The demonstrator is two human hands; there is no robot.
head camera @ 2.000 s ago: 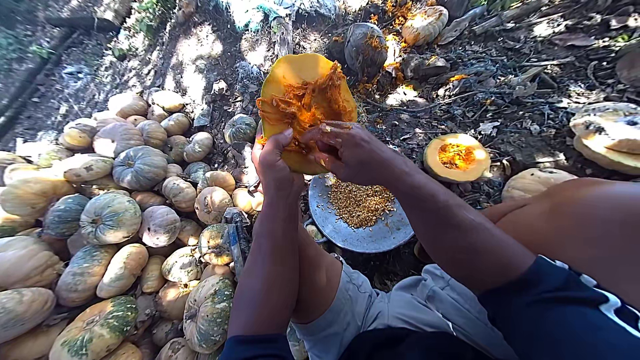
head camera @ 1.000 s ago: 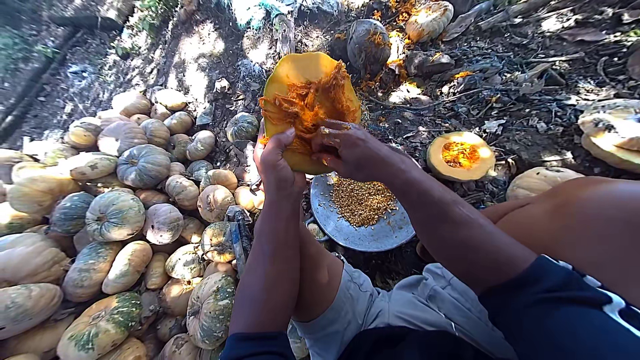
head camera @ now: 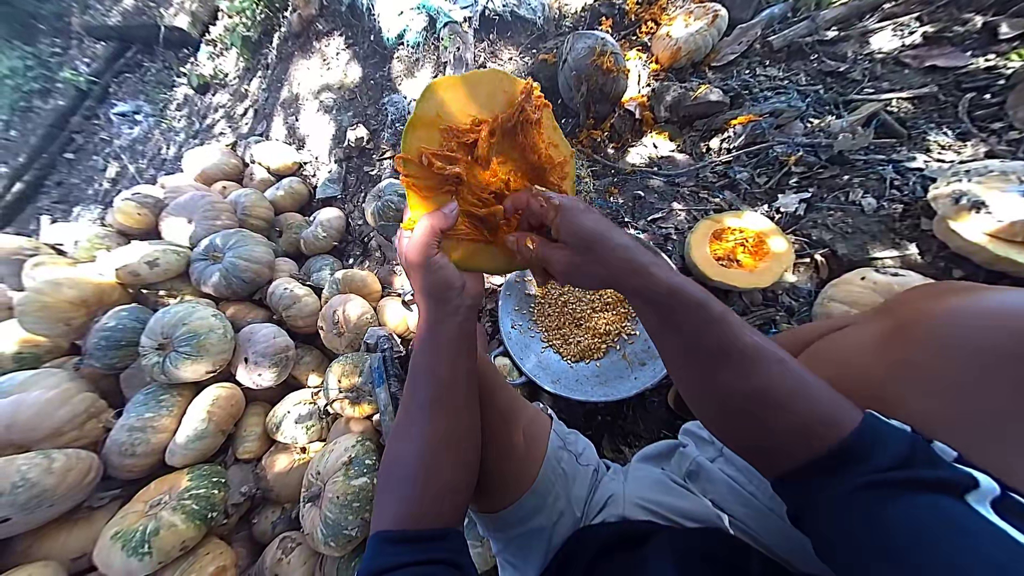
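My left hand (head camera: 436,252) grips the lower left rim of a halved pumpkin (head camera: 456,100), cut face toward me, its orange stringy pulp (head camera: 488,160) hanging loose across the hollow. At the lower right of that hollow, my right hand (head camera: 552,232) has its fingers curled against the pulp; whether anything is pinched between them cannot be told. Below both hands, a round metal tray (head camera: 592,384) bears a heap of pumpkin seeds (head camera: 584,320), partly hidden by my right hand and forearm. Another pumpkin half (head camera: 740,250), with pulp and seeds inside, lies cut face up on the ground to the right.
A large pile of whole pumpkins (head camera: 188,340) covers the ground at left. Cut pumpkin pieces (head camera: 984,212) lie at far right, near a pale pumpkin (head camera: 868,292) beside my knee. A grey round husk (head camera: 592,76) and another pumpkin (head camera: 690,34) stand beyond, among scattered pulp and dry leaves.
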